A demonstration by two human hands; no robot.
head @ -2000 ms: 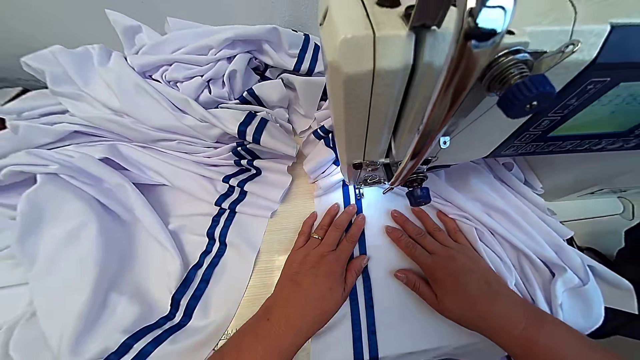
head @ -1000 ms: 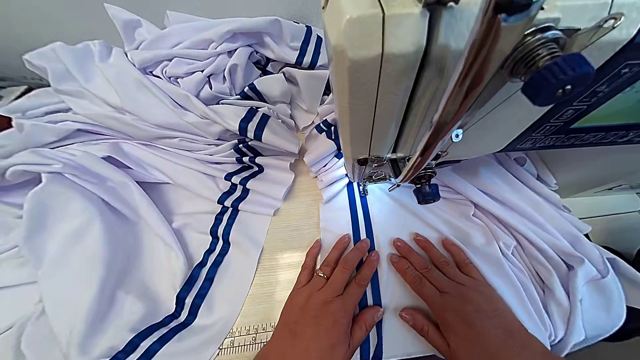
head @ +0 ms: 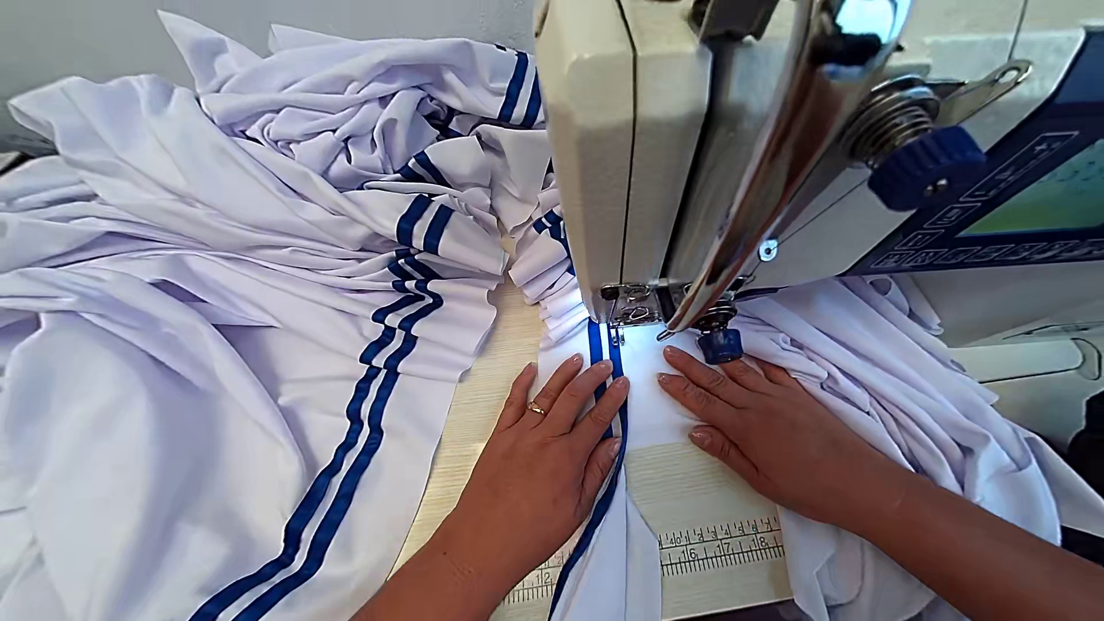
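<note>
White fabric with two dark blue stripes point(head: 611, 379) runs under the lit needle area of a sewing machine point(head: 595, 147). My left hand point(head: 548, 444) lies palm down over the stripes, fingers a little apart, a ring on one finger. On the white cloth just right of the stripes rests my right hand point(head: 768, 423), flat, its fingertips close to the presser foot point(head: 617, 335) and a blue-knobbed thread tension dial point(head: 721, 343). Between the hands the cloth's near edge shows, and below it the striped part hangs in a narrow fold. The needle tip is hard to make out.
A large heap of striped white fabric point(head: 216, 388) covers the left side. More bunched white cloth point(head: 897, 397) lies right, beneath the machine arm. A printed ruler scale point(head: 720, 548) runs along the wooden table point(head: 690, 483). The machine's control panel point(head: 1035, 190) is at upper right.
The cloth has moved on beneath the machine, and bare table and ruler now show between my hands. The striped part near me has gone from flat to folded. Both hands are again close to the foot.
</note>
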